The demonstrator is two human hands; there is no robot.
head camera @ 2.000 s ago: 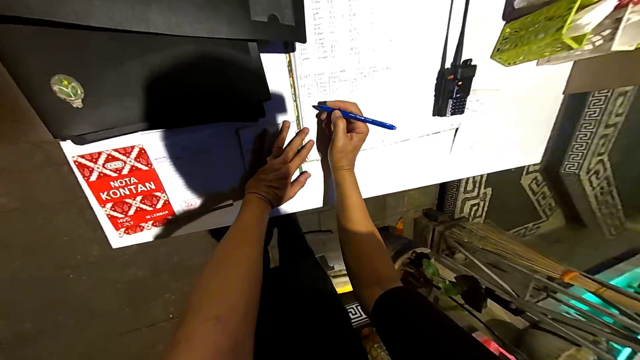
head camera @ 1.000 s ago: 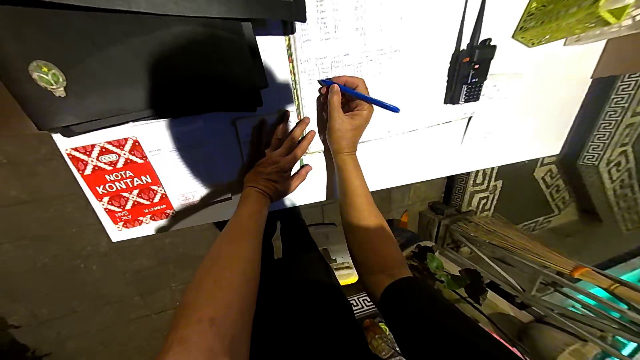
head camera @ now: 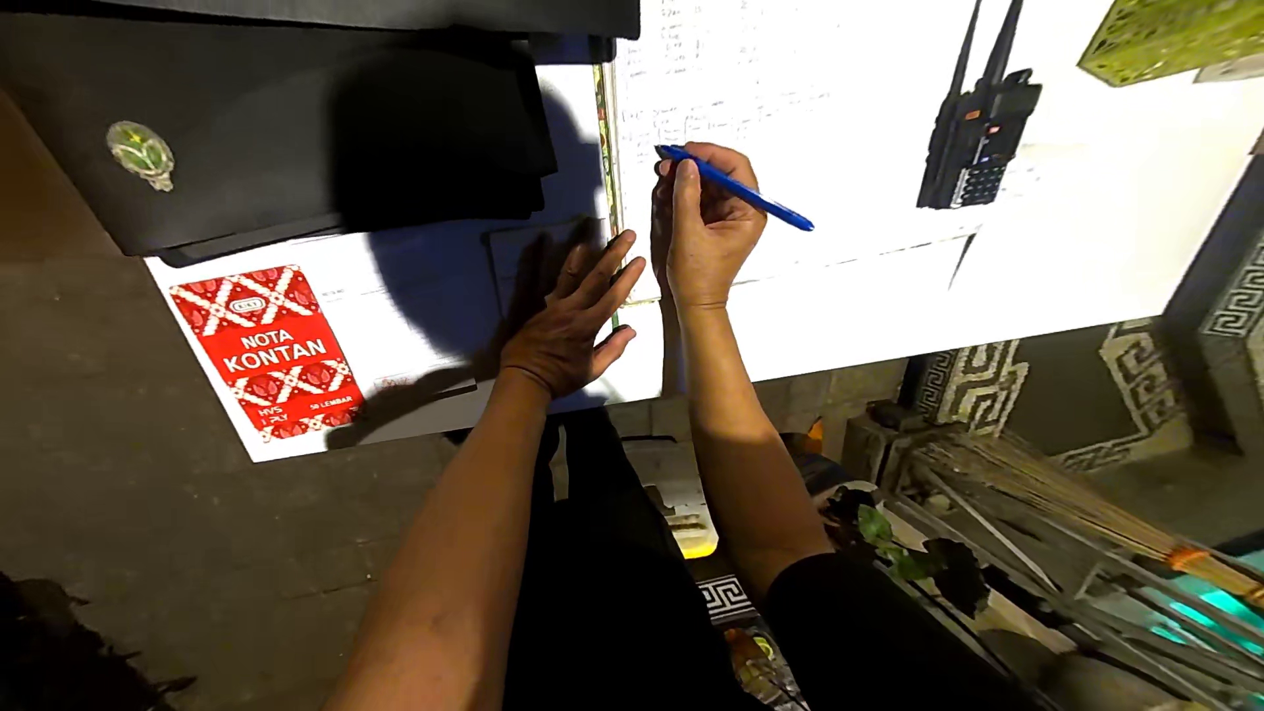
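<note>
My right hand (head camera: 713,222) grips a blue pen (head camera: 750,196), its tip pointing up and left over a bright page of handwriting (head camera: 741,79). Glare washes out much of that page. Spread flat near the patterned edge of the book, my left hand (head camera: 573,321) holds nothing and rests across the page edge and the white surface. Left of it lies a red and white receipt pad (head camera: 272,355) bearing writing. Black folders (head camera: 227,128), one with an oval emblem, are stacked at the upper left, partly under a shadow.
A black two-way radio (head camera: 978,143) lies right of the writing. At the upper right is a green perforated plastic basket (head camera: 1175,39). Beyond the white table's (head camera: 1066,306) near edge, a stick broom (head camera: 1066,494) and metal bars are at the lower right.
My right hand and the pen have moved a little up the page since the oldest frame. My left hand has stayed about in place. The view has shifted slightly.
</note>
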